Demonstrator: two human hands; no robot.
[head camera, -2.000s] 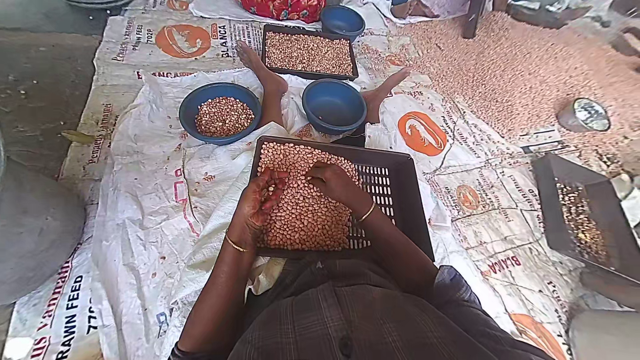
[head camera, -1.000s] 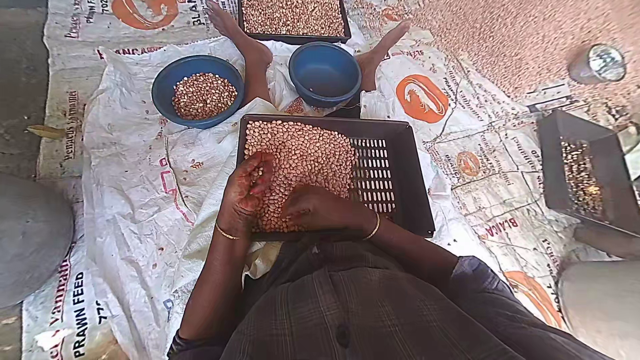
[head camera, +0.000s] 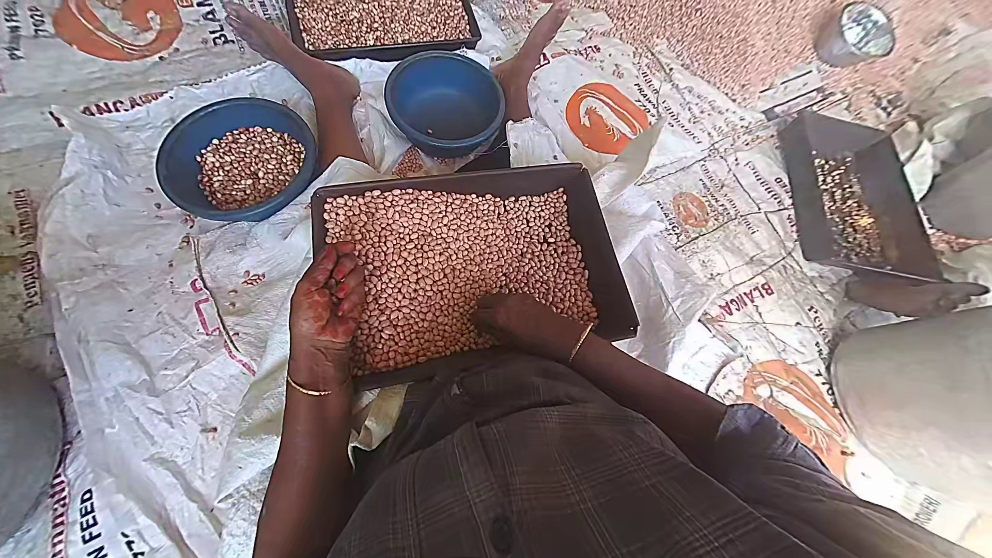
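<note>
Shelled peanuts (head camera: 449, 263) cover most of a dark plastic tray (head camera: 608, 263) that lies across my lap. At the tray's left side my left hand (head camera: 329, 298) is palm up with curled, red-stained fingers; whether anything lies inside them cannot be told. My right hand (head camera: 523, 322) rests palm down on the peanuts near the front edge, its fingertips hidden. Beyond the tray stand a blue bowl (head camera: 444, 101), nearly empty, and to its left a second blue bowl (head camera: 178, 159) with a heap of darker, mottled peanuts in it.
Another tray of peanuts (head camera: 384, 50) lies at the top between two bare feet. Printed feed sacks (head camera: 147, 287) cover the ground. To the right are a dark scoop-like tray (head camera: 891, 194) with scattered bits, a metal tin (head camera: 856, 35), a person's foot (head camera: 914, 296) and a large spread of peanuts (head camera: 697, 46).
Peanuts now cover the tray's right part, where slots in its bottom showed before. My left hand has moved to the tray's left edge. The view has moved in closer over the tray.
</note>
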